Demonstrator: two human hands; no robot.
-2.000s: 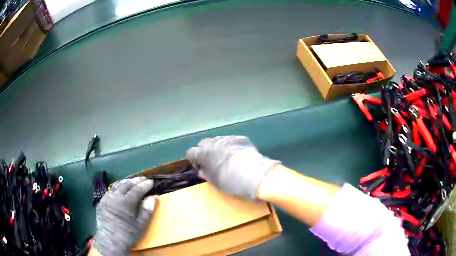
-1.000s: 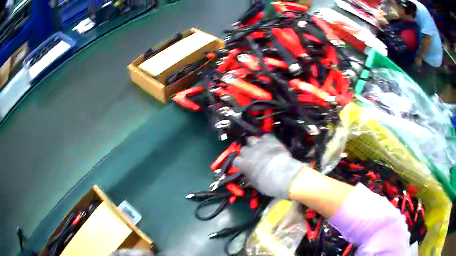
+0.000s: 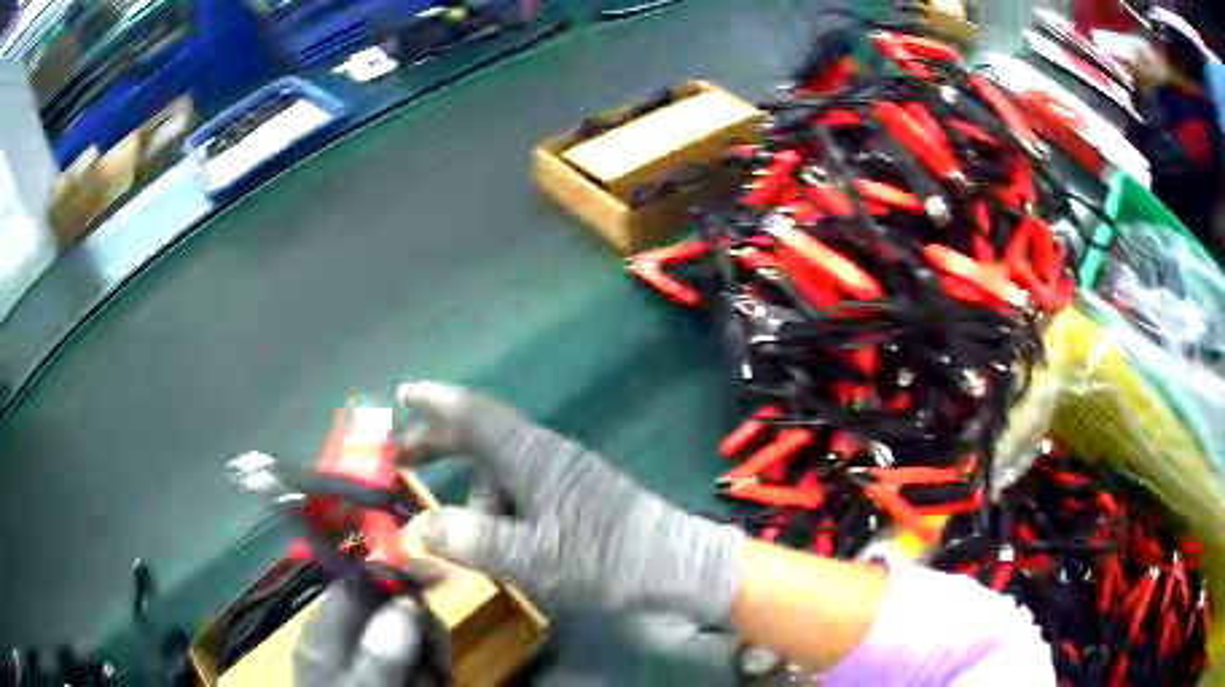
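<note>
An alligator clip lead (image 3: 352, 490), with red jaws and black cable, is held up over the near box. My left hand (image 3: 366, 647), in a grey glove at the bottom edge, is shut around its lower part; blur hides the exact grip. My right hand (image 3: 537, 517), in a grey glove, is just right of the lead, thumb and fingers apart, with nothing clearly held. The near open cardboard box (image 3: 504, 642) has a pale insert and black cable inside; the hands and lead partly hide it.
A big heap of clip leads (image 3: 873, 269) lies right, beside a yellow mesh bag (image 3: 1142, 430) and green edge. A second packed box (image 3: 591, 197) stands on the green belt (image 3: 349, 289) beyond. A blue tray (image 3: 276, 134) is far left. A small dark piece (image 3: 143, 588) lies left.
My right hand has left the heap and moved left, over the near box. A clip lead is now in my left hand, which barely showed before. The view has turned left.
</note>
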